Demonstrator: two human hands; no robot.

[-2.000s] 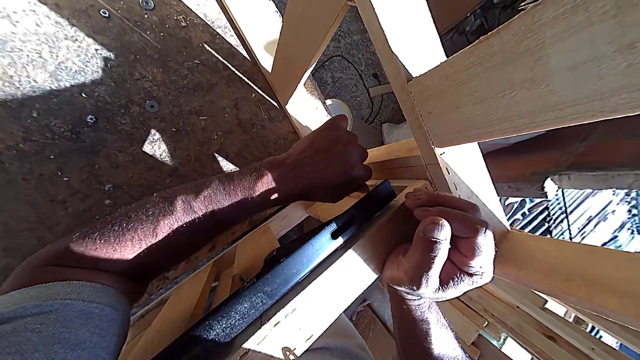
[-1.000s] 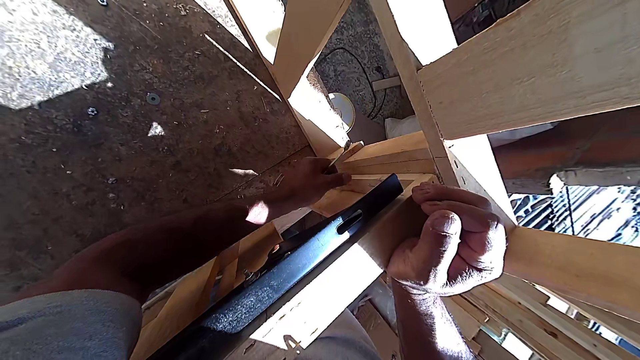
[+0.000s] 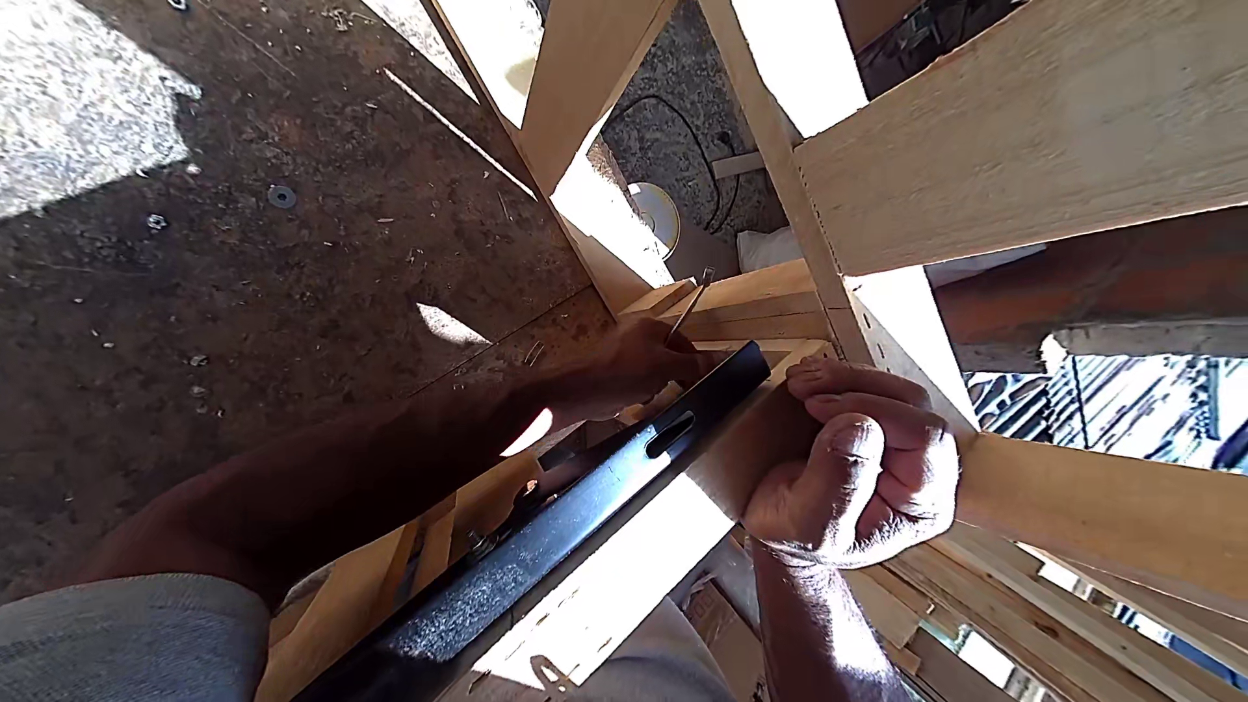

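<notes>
A black metal channel (image 3: 595, 487) with an oblong slot lies diagonally along a wooden beam (image 3: 624, 575). My right hand (image 3: 868, 468) has its fingers curled at the beam's upper end, right of the channel; whether they grip the wood is hard to tell. Beyond the channel, in shadow, my left hand (image 3: 653, 356) is low beside the wooden frame pieces (image 3: 770, 302). A thin metal rod (image 3: 690, 304), perhaps a nail or bolt, rises by its fingers. Its fingertips are partly hidden, so its hold on the rod is unclear.
Wide wooden boards (image 3: 1024, 146) cross the upper right, and another board (image 3: 1102, 517) runs below. A brown worktop (image 3: 292, 273) at left bears a washer (image 3: 282, 197) and a nut (image 3: 156, 222). A round disc (image 3: 655, 219) and a dark cable (image 3: 717, 175) are beyond the frame.
My left hand, a fist above the channel's end two seconds ago, has moved down and left behind the channel. The thin rod now shows more clearly by its fingers. My right hand has stayed on the beam.
</notes>
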